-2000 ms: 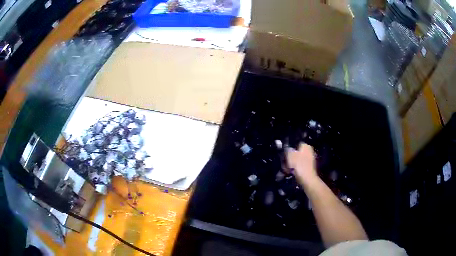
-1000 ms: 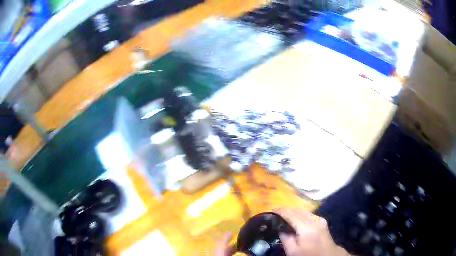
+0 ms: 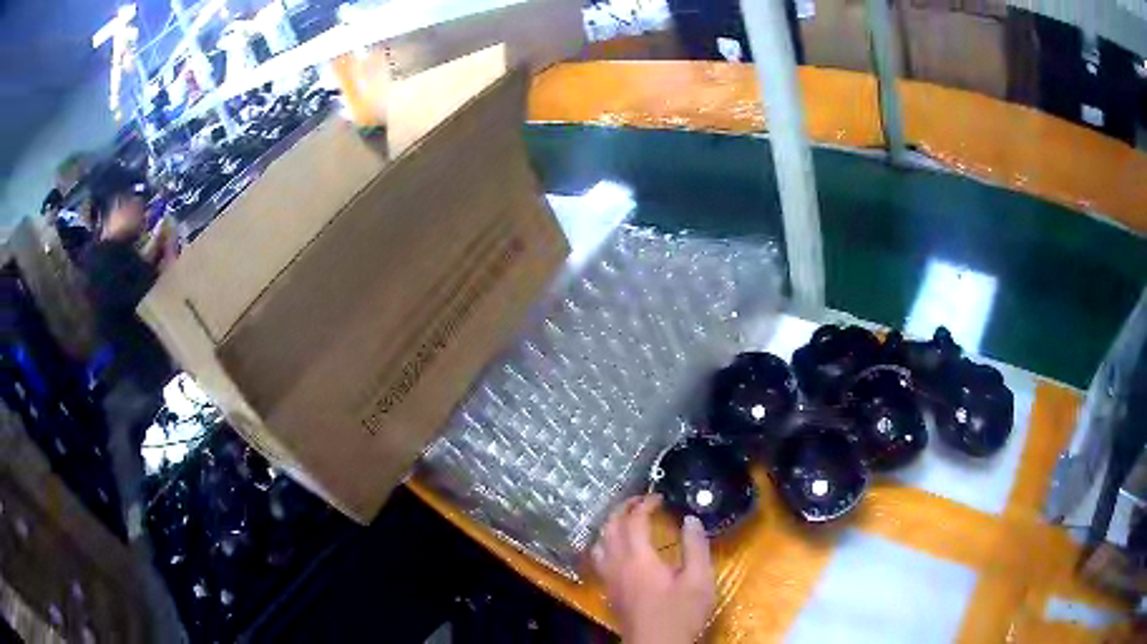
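My left hand is at the bottom centre with its fingers and thumb apart. Its fingertips are at the near edge of a glossy black round housing, touching or very close to it. I see no clear grip around the housing. Several more black housings stand clustered to the right and behind it on the bench. My right hand is out of the picture.
Clear blister trays lie left of the housings. A large open carton stands at the left. Behind is a green belt with a grey post. A person is at far left.
The view has swung left from the black surface and component heap to the housings and carton. The hand and black housing seen low in the earlier view are no longer seen there.
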